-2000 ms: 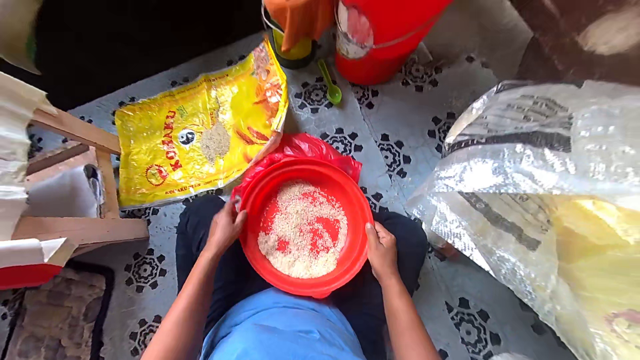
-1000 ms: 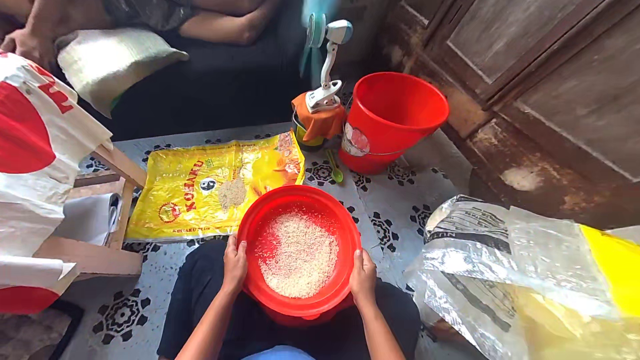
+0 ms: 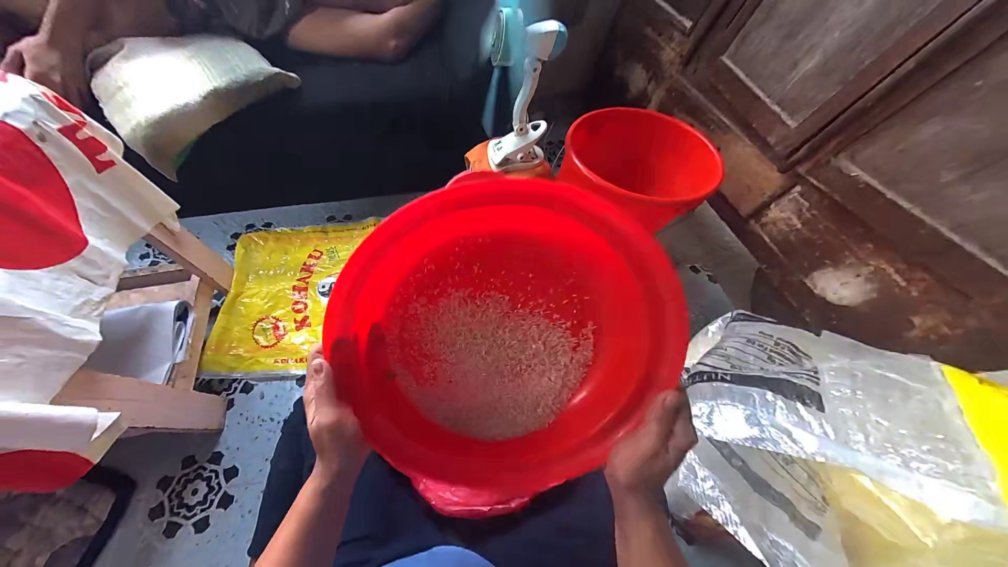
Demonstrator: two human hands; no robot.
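A round red plastic basin (image 3: 630,331) is held up over my lap, its open side facing me. My left hand (image 3: 335,413) grips its left rim and my right hand (image 3: 654,445) its right rim, thumbs on the edge. Loose rice grains (image 3: 496,362) lie in the basin, blurred as if in motion, with some scattered up the far wall. Below the basin shows a piece of red plastic (image 3: 468,500). The yellow printed plastic sack (image 3: 276,307) lies flat on the floor beyond my left hand, partly hidden by the basin.
A red bucket (image 3: 642,157) and a clip fan (image 3: 524,94) stand behind the basin. Left is a wooden frame (image 3: 150,402) with printed sheeting; right, a translucent plastic sack (image 3: 850,394) beside wooden panels (image 3: 906,157). Another person's arm (image 3: 354,31) rests near a pale sack (image 3: 189,87).
Both hands have raised the basin from my lap toward the camera. The rice, spread in patches two seconds ago, is now gathered toward the near side. The view has tilted up.
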